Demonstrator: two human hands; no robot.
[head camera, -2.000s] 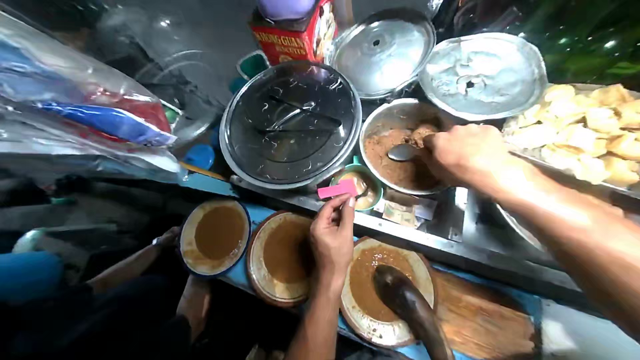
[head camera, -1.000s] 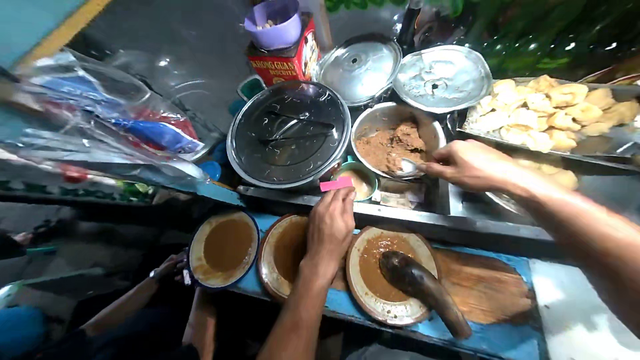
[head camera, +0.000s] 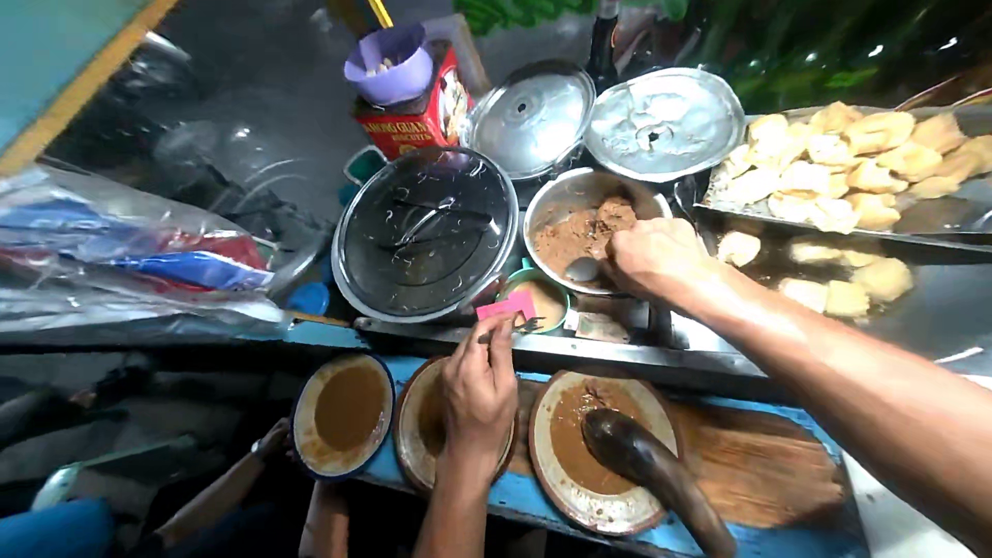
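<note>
My right hand (head camera: 659, 256) grips a metal spoon (head camera: 583, 270) whose bowl rests in brown paste (head camera: 572, 236) inside a metal pot (head camera: 535, 209). Between the fingertips of my left hand (head camera: 480, 372) are a pink slip (head camera: 508, 308) and what looks like a small dark fork (head camera: 530, 324). They are over the near edge of a green cup (head camera: 554, 304) of pale liquid. Below my hands stand a plate of brown sauce (head camera: 349, 407), a second dish (head camera: 411, 418) partly hidden by my left forearm, and a stone mortar (head camera: 542, 465) of sauce with a dark pestle (head camera: 643, 449) leaning in it.
A large lidded pot (head camera: 434, 232) is at left, with two metal lids (head camera: 535, 116) behind. Fried pieces (head camera: 860, 155) fill a tray at right, above a pan of oil (head camera: 945, 287). A cutting board (head camera: 759, 465) lies at right front. Another person's hand (head camera: 273, 438) is beside the left plate.
My right hand has shifted back over the pot from its right rim, and the spoon is in the paste. Dark prongs now show beside the pink slip. Pieces in the oil have come into view.
</note>
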